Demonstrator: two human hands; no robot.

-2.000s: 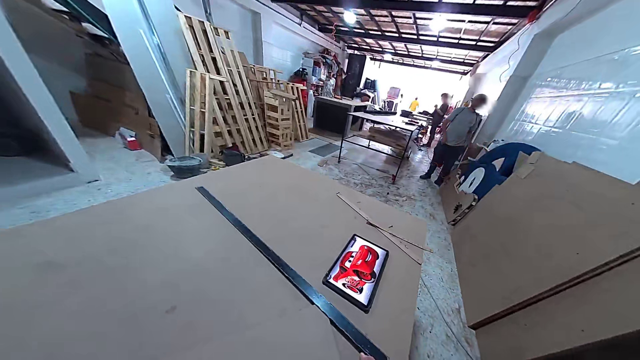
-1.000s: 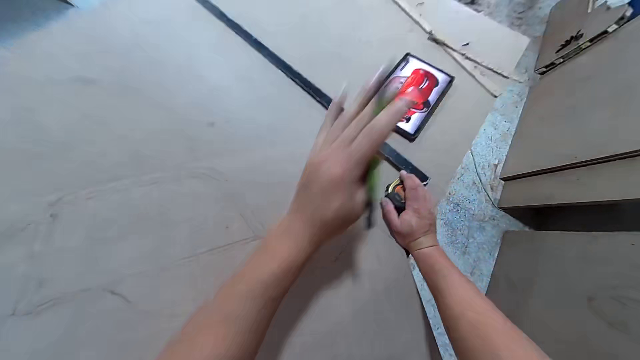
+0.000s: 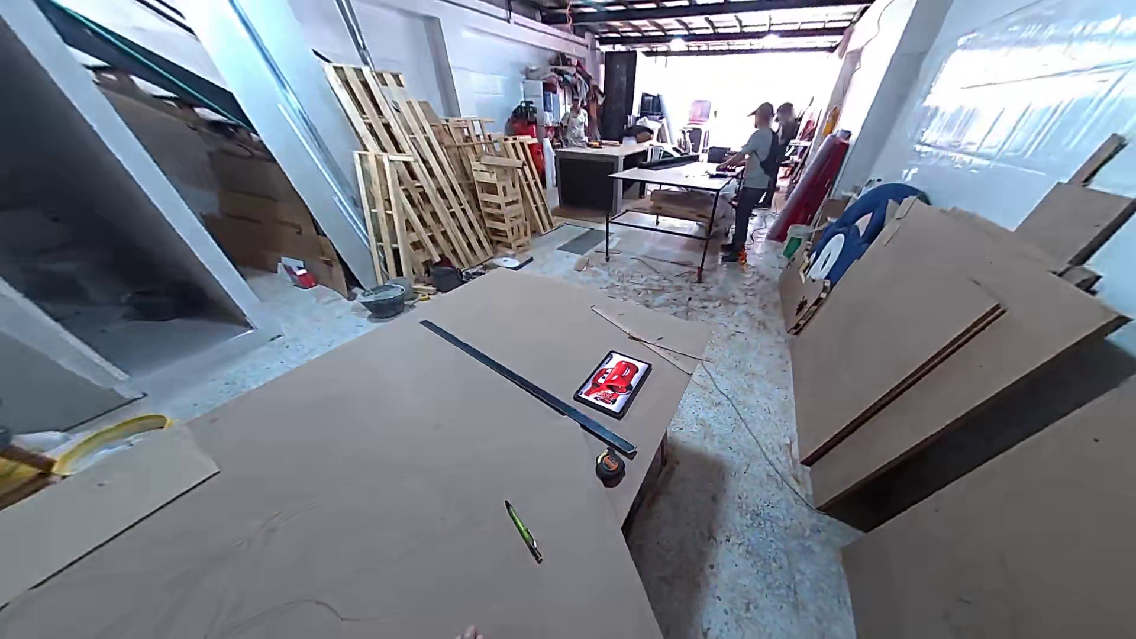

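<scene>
Only fingertips of one hand, seemingly my left hand (image 3: 470,633), show at the bottom edge; what they do is hidden. My right hand is out of view. Beyond the fingertips a green pen (image 3: 524,532) lies on a large brown board (image 3: 382,461). A tape measure (image 3: 610,468) rests beside the near end of a long dark metal straightedge (image 3: 524,383), which lies diagonally across the board. To the right of the straightedge is a tablet (image 3: 612,383) with a red cartoon car on its screen. Thin wood strips (image 3: 648,341) lie beyond the tablet.
More brown boards (image 3: 923,337) lean at the right by a blue cut-out (image 3: 856,226). A cable (image 3: 754,439) runs along the floor. Wooden pallets (image 3: 426,177) and a black bowl (image 3: 383,301) are at back left. Two people (image 3: 754,169) stand by a far table (image 3: 679,177).
My hands have withdrawn from the straightedge. The tape measure, earlier in my right hand, and the green pen, earlier at my left hand, now lie on the board. The view has tilted up.
</scene>
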